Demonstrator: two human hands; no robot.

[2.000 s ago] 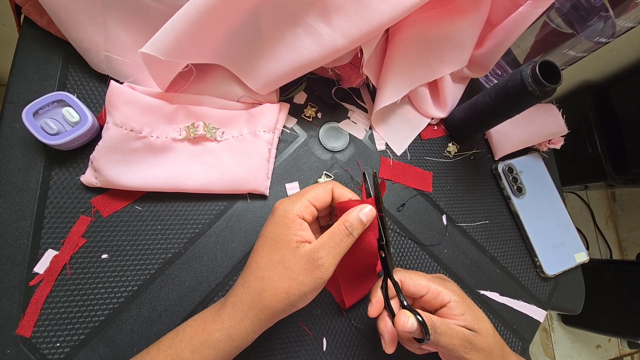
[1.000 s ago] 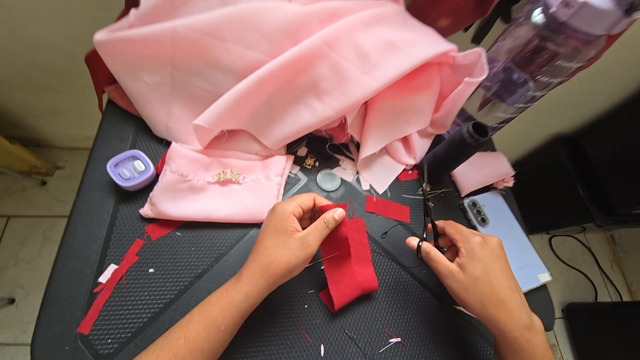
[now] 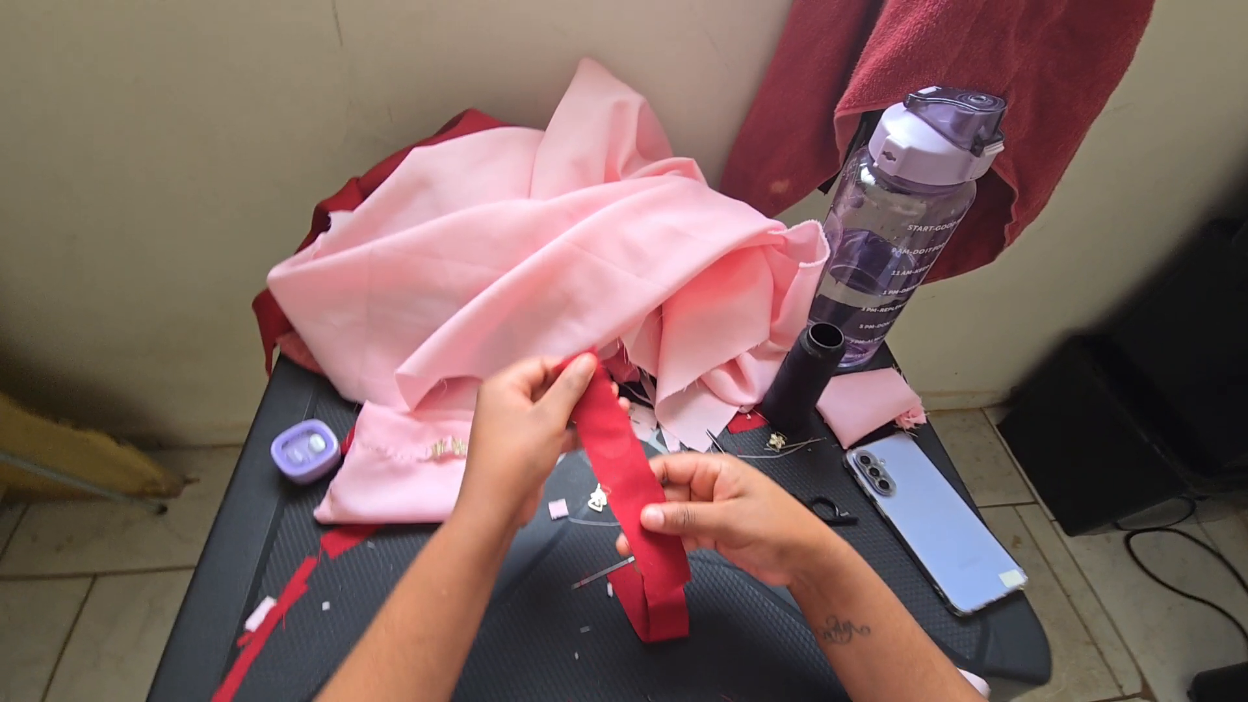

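Note:
A red fabric strip (image 3: 624, 468) hangs between both hands, its lower end folded into a loop above the table. My left hand (image 3: 526, 429) pinches the strip's top end between thumb and fingers. Lower down, my right hand (image 3: 726, 512) grips the strip's right side near its middle. Behind my right wrist lie the black-handled scissors (image 3: 831, 510), mostly hidden by the hand. A pink fabric pouch (image 3: 390, 478) with a gold ornament (image 3: 449, 448) rests left of my left hand. Near the strip lies a small gold charm (image 3: 597, 499).
Pink cloth (image 3: 546, 253) is heaped at the back of the black textured table (image 3: 439, 614). At right stand a black thread cone (image 3: 802, 380) and a purple water bottle (image 3: 892, 234), with a phone (image 3: 936, 526) in front. A lilac case (image 3: 305, 451) and red scraps (image 3: 273, 619) lie left.
My right hand has put down the scissors and moved to the red strip, which it now holds along with my left hand. The view has tilted up.

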